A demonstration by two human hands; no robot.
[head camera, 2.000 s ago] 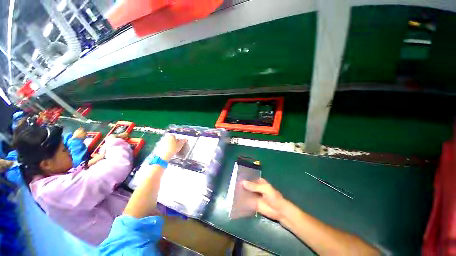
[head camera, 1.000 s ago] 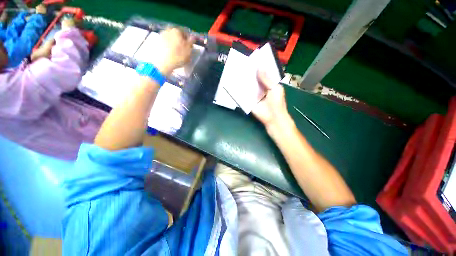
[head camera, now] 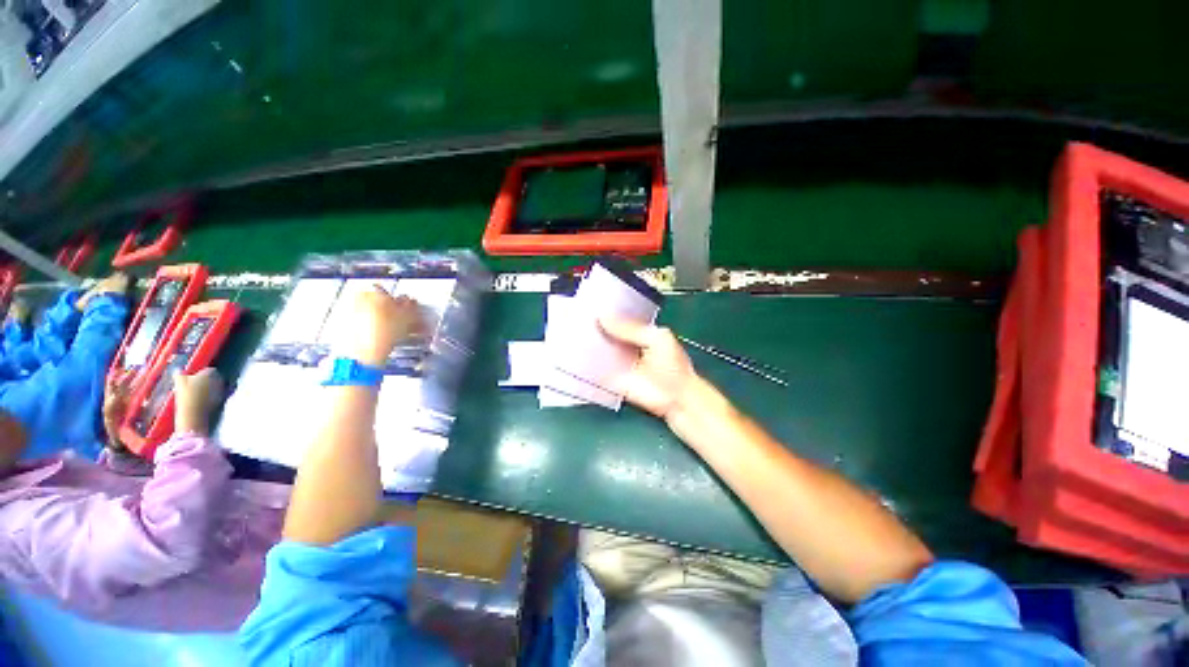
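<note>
My left hand [head camera: 378,326] is over the upper row of the clear battery tray [head camera: 463,313], touching a white battery [head camera: 307,313]; its fingers are blurred and I cannot tell whether they grip. My right hand [head camera: 652,369] holds several flat white batteries [head camera: 587,341] fanned out, with dark strips at their top edges, just above the green bench. A thin metallic stick [head camera: 734,360] lies on the bench to the right of this hand, partly hidden by it.
A tablet in a red frame [head camera: 576,245] lies behind on the green lane. A grey upright [head camera: 691,143] stands beside it. Red frames with a tablet [head camera: 1063,391] are stacked at right. A person in pink sleeves [head camera: 189,495] works at left. An open carton [head camera: 469,541] is below the bench edge.
The view has shifted. My right hand held one battery two seconds ago and now holds several, fanned out. My left hand remains over the tray.
</note>
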